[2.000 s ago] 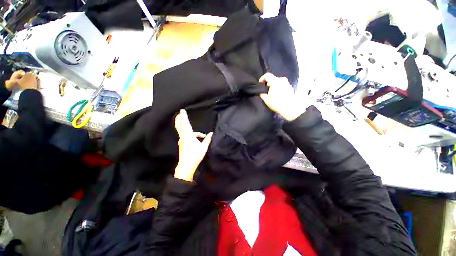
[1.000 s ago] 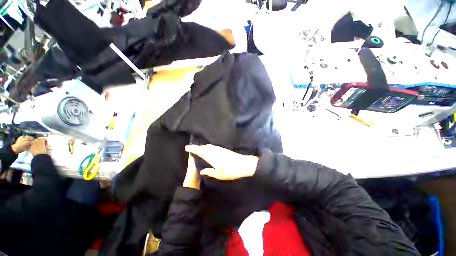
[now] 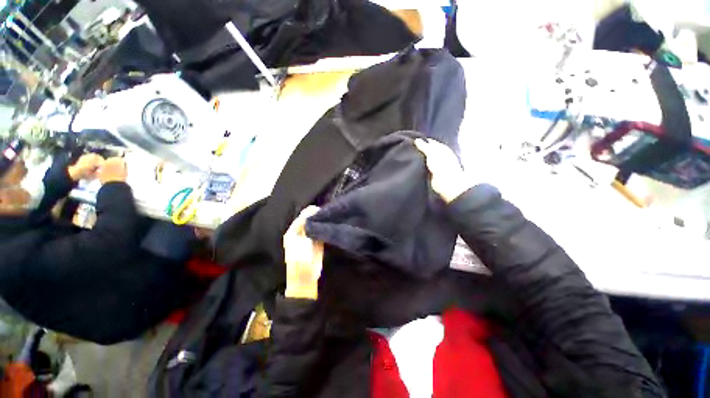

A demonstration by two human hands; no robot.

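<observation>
A black to dark navy garment (image 3: 311,167) lies over the table's front edge and my lap. My left hand (image 3: 302,253) grips a fold of it at the lower left of a raised, rounded panel (image 3: 389,206). My right hand (image 3: 440,169) grips the same panel at its upper right edge. The panel's smoother navy face shows between my hands. Some fingertips are hidden by the cloth.
A sewing machine (image 3: 592,85) with a dark red phone (image 3: 662,151) strapped on is at the right. Yellow and green scissors (image 3: 185,208), a neighbour's machine (image 3: 140,116) and a coworker's hands (image 3: 97,167) are at the left. A black heap (image 3: 288,31) lies behind.
My hands were close together at the garment's middle; my right hand has moved up and right. A navy-faced panel is now raised and spread between them. The view has shifted.
</observation>
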